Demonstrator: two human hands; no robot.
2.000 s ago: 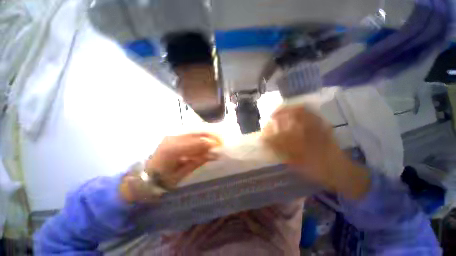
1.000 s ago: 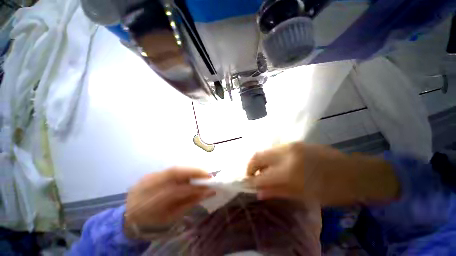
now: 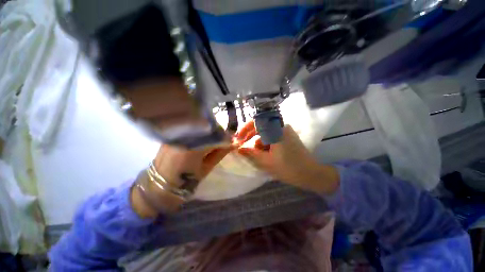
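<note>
A white garment piece [image 3: 228, 178] lies under my hands at the front of the bed and reaches over part of the ruler strip. My left hand [image 3: 194, 159] is at the needle area, its fingertips at the cloth's edge, partly behind the shiny-rimmed part [image 3: 159, 106]. My right hand [image 3: 284, 159] is just right of it, fingers pinching the cloth beside the grey attachment [image 3: 269, 126]. The presser foot area [image 3: 234, 114] is lit; the needle tip and the cloth's edge there are too blurred and bright to tell. More white cloth [image 3: 407, 133] drapes at the right.
The machine head [image 3: 255, 58] with a blue stripe looms overhead. A grey ribbed knob [image 3: 337, 82] sticks out at its right, near a purple cloth strip [image 3: 431, 53]. A pile of white pieces [image 3: 32, 90] lies at the left. The ruler strip [image 3: 239, 212] runs along the front edge.
Both hands have moved up from near my lap to the needle area with the cloth. The cloth now covers the tan piece's place. The head's parts look larger and lower in view.
</note>
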